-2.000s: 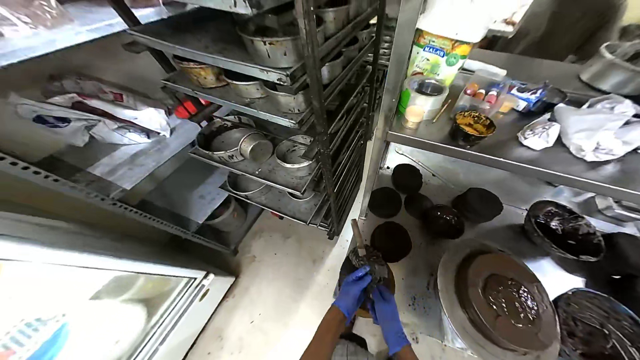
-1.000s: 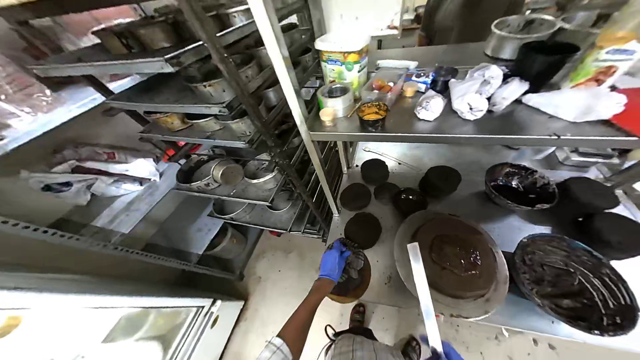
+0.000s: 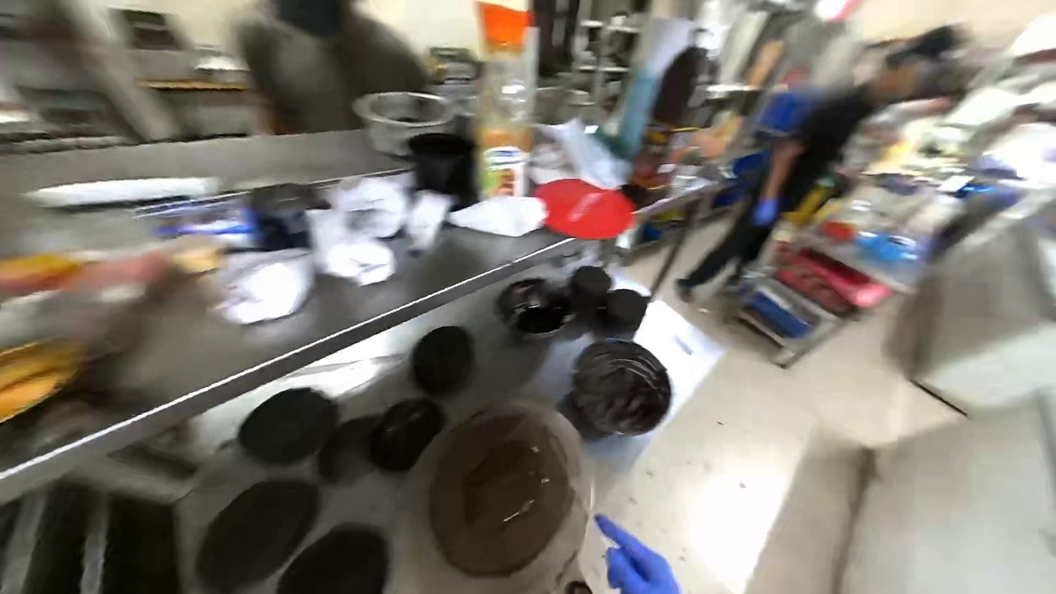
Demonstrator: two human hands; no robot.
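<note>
My right hand (image 3: 635,559), in a blue glove, is at the bottom edge with its index finger extended towards the rim of a cake turntable; nothing shows in it. On the turntable lies a round chocolate-coated cake (image 3: 502,495) with a glossy top. Beyond it stands a bowl smeared with dark chocolate (image 3: 623,388). Dark round cake layers (image 3: 289,425) lie to the left, near a small dark bowl (image 3: 407,433). Another dark bowl (image 3: 535,305) is farther back. My left hand is outside the view.
A raised metal shelf (image 3: 470,256) crosses the left side, bearing crumpled white piping bags (image 3: 359,239), a red lid-like disc (image 3: 584,208) and a blurred bottle (image 3: 505,124). A person in dark clothes (image 3: 813,140) stands beside a cart (image 3: 813,289) at the right. Pale floor lies between.
The view has swung far to the right. The long pale flat blade at my right hand a second ago no longer shows, and my left hand has left the view.
</note>
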